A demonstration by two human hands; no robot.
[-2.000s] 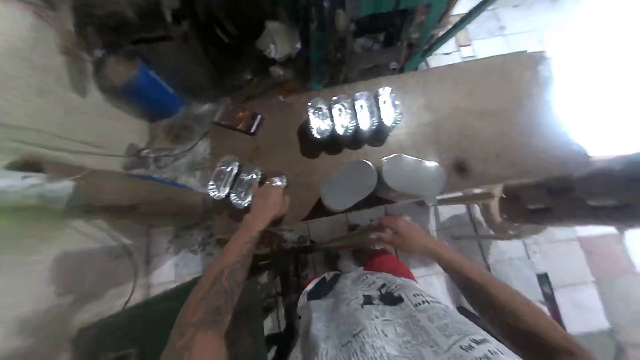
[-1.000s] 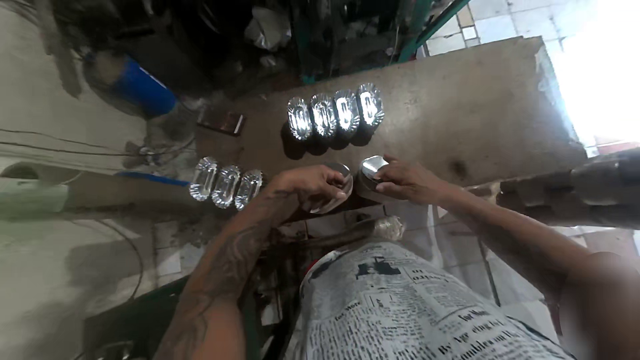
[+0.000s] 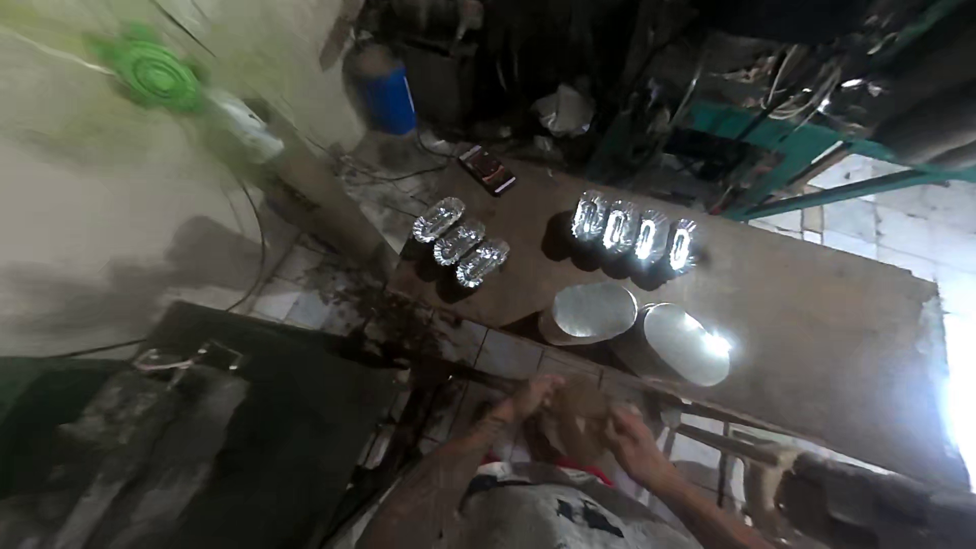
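My left hand [image 3: 537, 395] and my right hand [image 3: 637, 446] are low in the view, between the wooden table's near edge and my lap. Both are blurred, and whether anything is between them cannot be made out. Just beyond them stand two stacks of flat oval foil pieces, one on the left [image 3: 595, 311] and one on the right [image 3: 686, 345], side by side at the table edge. Several fluted oval foil cups [image 3: 650, 238] form a row behind the stacks. Three more foil cups [image 3: 459, 242] stand in a slanted row at the table's left end.
A smartphone [image 3: 488, 170] lies near the table's far left corner. Beyond are a blue container [image 3: 390, 99] and a green metal frame [image 3: 793, 152]. A dark green surface [image 3: 305, 404] is at the lower left, and a green fan-like object [image 3: 158, 75] at the upper left.
Both hands have left the two oval stacks, where they were one second ago, and come back toward my lap. Earlier my left hand was at the left row of foil cups. The view has turned.
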